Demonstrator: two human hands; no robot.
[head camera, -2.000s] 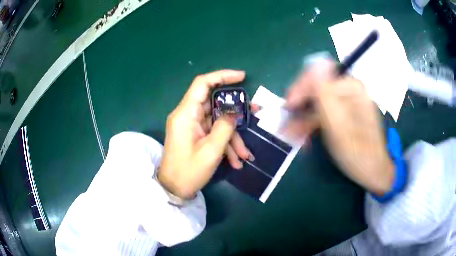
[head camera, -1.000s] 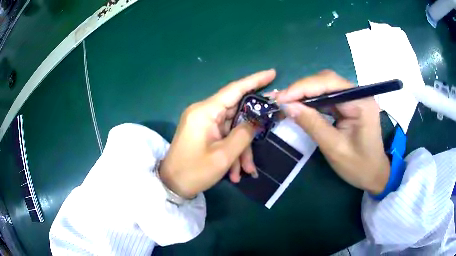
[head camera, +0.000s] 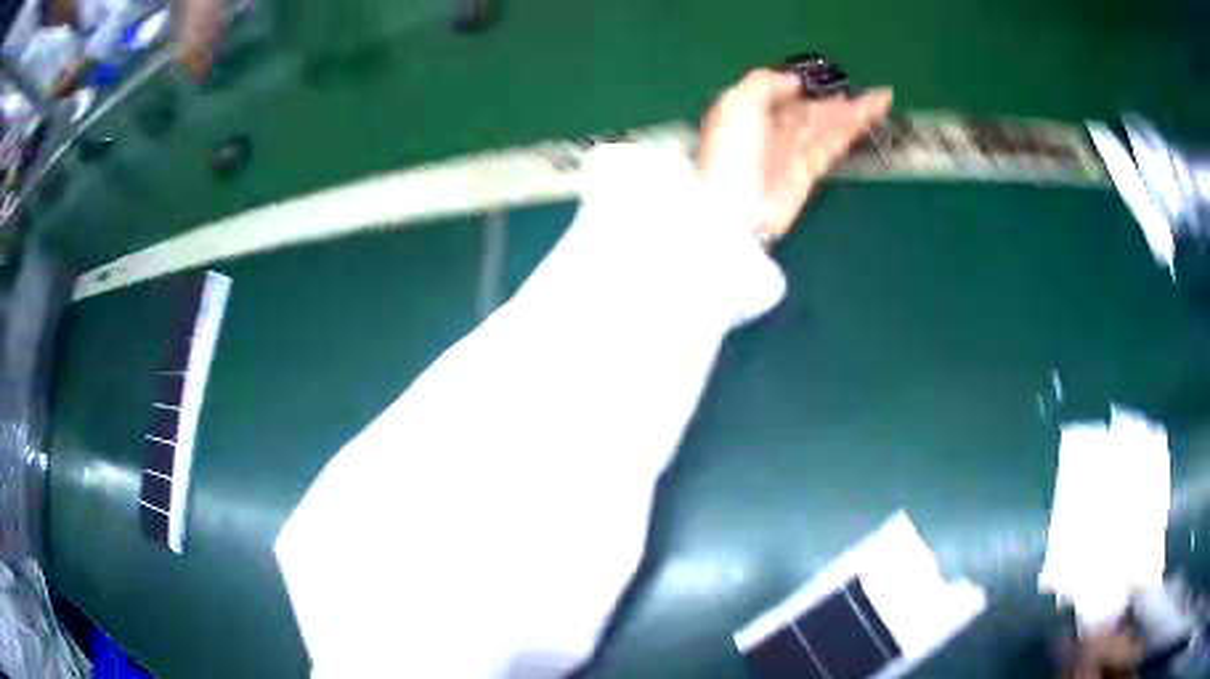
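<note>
My left hand (head camera: 783, 139) is stretched far forward over the worn white rail, its sleeve crossing the picture. The small black watch housing (head camera: 815, 76) is at its fingertips, blurred, just beyond the rail. A small blurred part of my right hand (head camera: 1104, 654) shows at the bottom right edge, below the white wiping paper (head camera: 1112, 511); its fingers and anything in them cannot be made out. The die-cut pad sheet (head camera: 843, 634), black rectangles on white backing, lies on the green surface at the bottom, partly cut off.
A narrow black-and-white pad strip (head camera: 179, 411) lies at the left. The white rail (head camera: 385, 199) with rusty patches crosses the green surface. Small dark objects (head camera: 231, 155) and part of another person's hand (head camera: 199, 33) are beyond it. Silvery plastic (head camera: 1174, 159) is at the upper right.
My left hand has moved from above the pad sheet forward past the rail with the housing. My right hand has left the housing for the bottom right edge. The view has shifted.
</note>
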